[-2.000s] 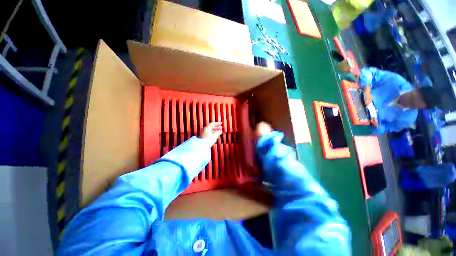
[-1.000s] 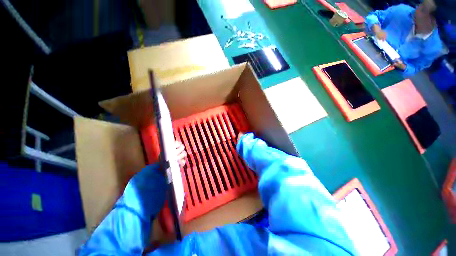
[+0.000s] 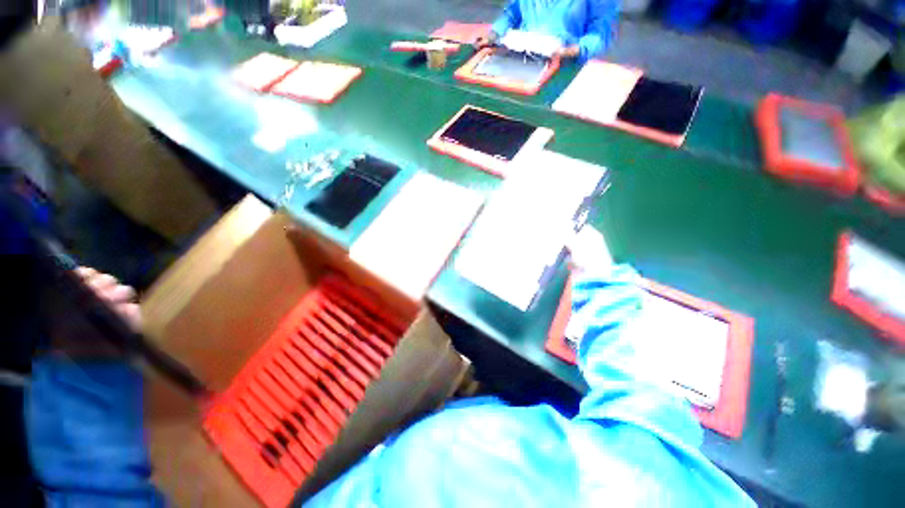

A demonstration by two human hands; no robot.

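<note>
A white-backed LCD panel (image 3: 521,226) with a dark strip along its right edge is at the bench's near side. My right hand (image 3: 591,250) grips it at that edge; whether it touches the bench I cannot tell. My left hand (image 3: 107,296), blurred at the far left, holds another LCD panel (image 3: 124,332), seen edge-on as a dark bar at the carton's left side. Red slotted foam packing (image 3: 308,382) sits in the open carton (image 3: 223,288). A pale cover on a red foam pad (image 3: 736,382) lies right of my right forearm.
A pale sheet (image 3: 417,233) and a black panel (image 3: 354,190) lie on the green bench (image 3: 685,213). A dark-screened cover on foam (image 3: 488,136) is beyond. A person in blue (image 3: 566,20) works across the bench. A clear bag (image 3: 843,382) is at right.
The view has swung right towards the bench. My right hand has left the carton and now grips a panel at the bench. My left hand and its upright panel now show at far left.
</note>
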